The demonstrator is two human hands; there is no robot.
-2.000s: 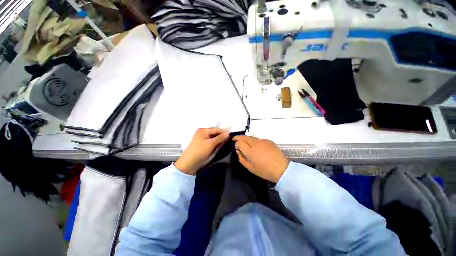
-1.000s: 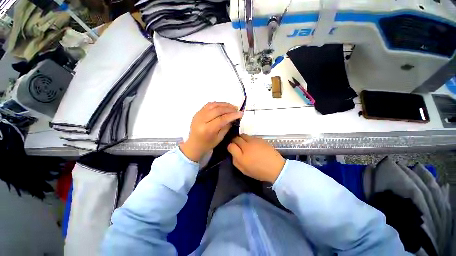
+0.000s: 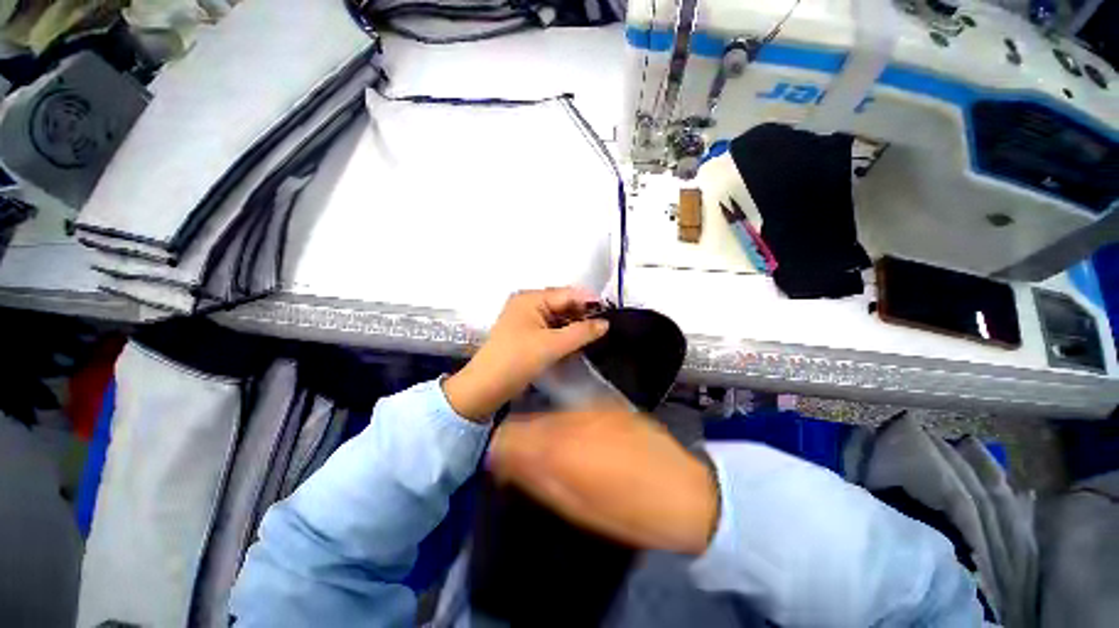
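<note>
The pale garment panel (image 3: 479,196) with a dark edge lies on the table left of the needle area, its near corner at the table's front edge. My left hand (image 3: 522,356) pinches that corner together with the small black piece (image 3: 644,350), which curls up beside the fingertips. My right hand (image 3: 607,472) is blurred, below and partly across the left; whether it grips anything cannot be told. Dark cloth lies under it, over my lap. The sewing machine's presser foot (image 3: 669,153) stands beyond the panel's right edge.
Stacked panels (image 3: 246,111) lie at left, and a bundle (image 3: 166,466) hangs below the table edge. Right of the needle are a brown block (image 3: 690,215), thread snips (image 3: 749,236), black pieces (image 3: 804,209) and a smartphone (image 3: 947,301). More grey cloth (image 3: 969,491) is below right.
The view has shifted. My right hand has moved from beside the left fingertips to lower left, below the left hand. The black piece now sticks out right of my left fingertips.
</note>
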